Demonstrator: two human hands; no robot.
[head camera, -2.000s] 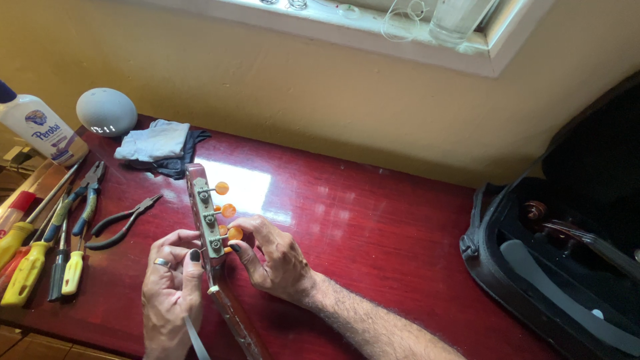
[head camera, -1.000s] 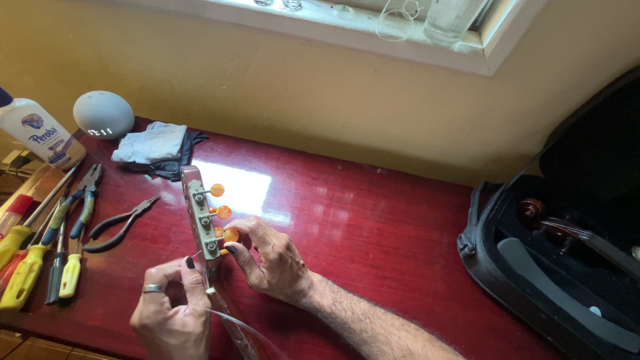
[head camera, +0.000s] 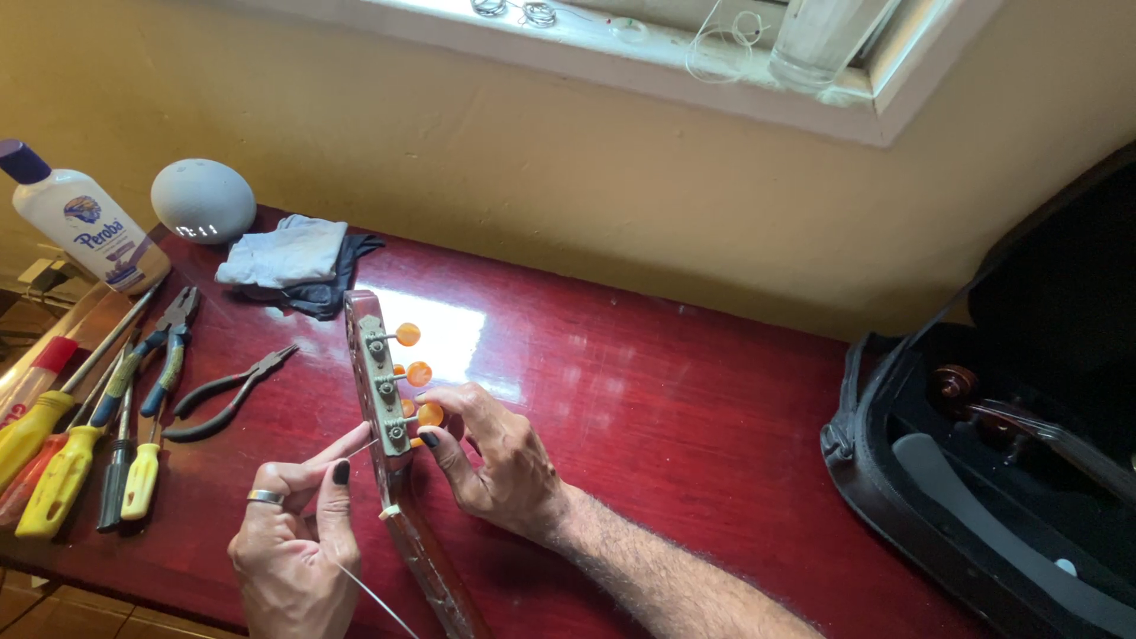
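Observation:
A guitar headstock (head camera: 380, 382), seen from its side, carries a metal tuning-machine plate (head camera: 387, 404) with orange tuner buttons. My right hand (head camera: 501, 461) has thumb and forefinger on the lowest facing tuner button (head camera: 430, 414). On the headstock's left, my left hand (head camera: 302, 532) holds a thin pale string (head camera: 377, 599). The string passes under my thumb, and its upper part runs from my fingers to the headstock. Below my hands lies the guitar neck (head camera: 435, 568), with the pale nut (head camera: 390, 512) at its upper end. My left palm is partly hidden by the curled fingers.
Left on the red table (head camera: 674, 426) lie combination pliers (head camera: 160, 351), needle-nose pliers (head camera: 235, 390) and several screwdrivers (head camera: 58, 479). Behind them are a bottle (head camera: 89, 226), a round smart speaker (head camera: 202, 202) and folded cloths (head camera: 288, 253). An open case (head camera: 874, 453) holds a scrolled instrument (head camera: 1003, 413) at right.
My left hand has shifted, and its forefinger now extends toward the headstock. The string's free part hangs lower than one second ago. My right hand stays at the same tuner button.

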